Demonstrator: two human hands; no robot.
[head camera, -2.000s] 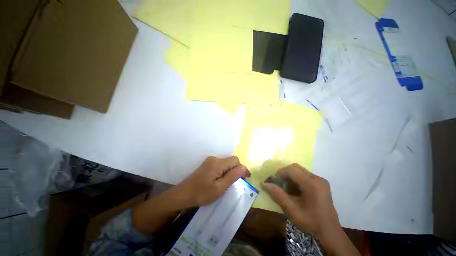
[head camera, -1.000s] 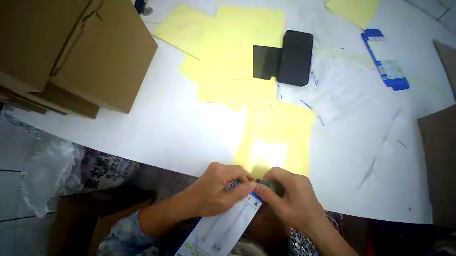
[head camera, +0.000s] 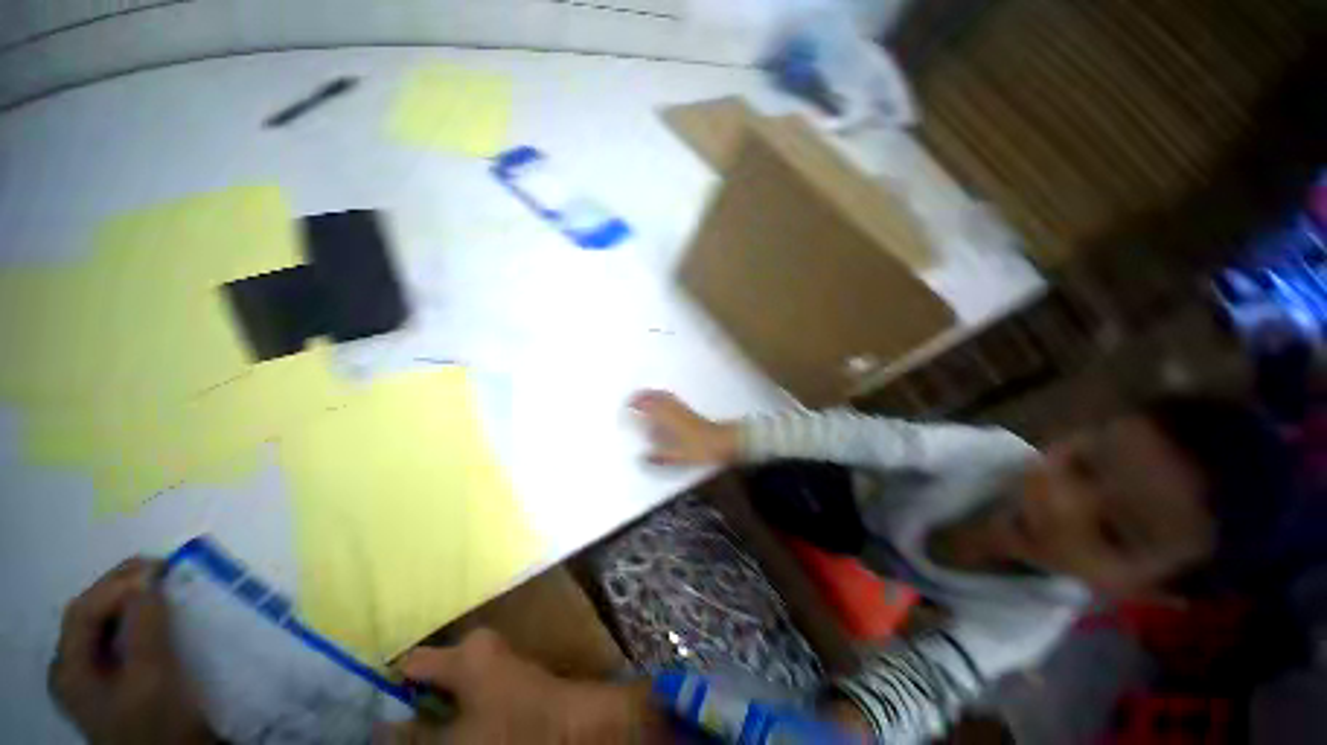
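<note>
The white retail box with a blue edge is at the bottom left, blurred and partly cut off. My left hand is closed on its left end, at the picture's lower left. My right hand is at the box's right end, closed around a small dark green thing that looks like the utility knife. Its fingertips touch or nearly touch the blue edge; blur hides the exact contact.
Yellow sheets, black phone and case, a blue-white box piece and pen lie on the table. A brown carton is at right. A seated child's hand rests on the table; tangled cables lie below.
The view has swung right, bringing the child and right-hand carton into view. My hands have moved apart, with the blue edge now exposed between them.
</note>
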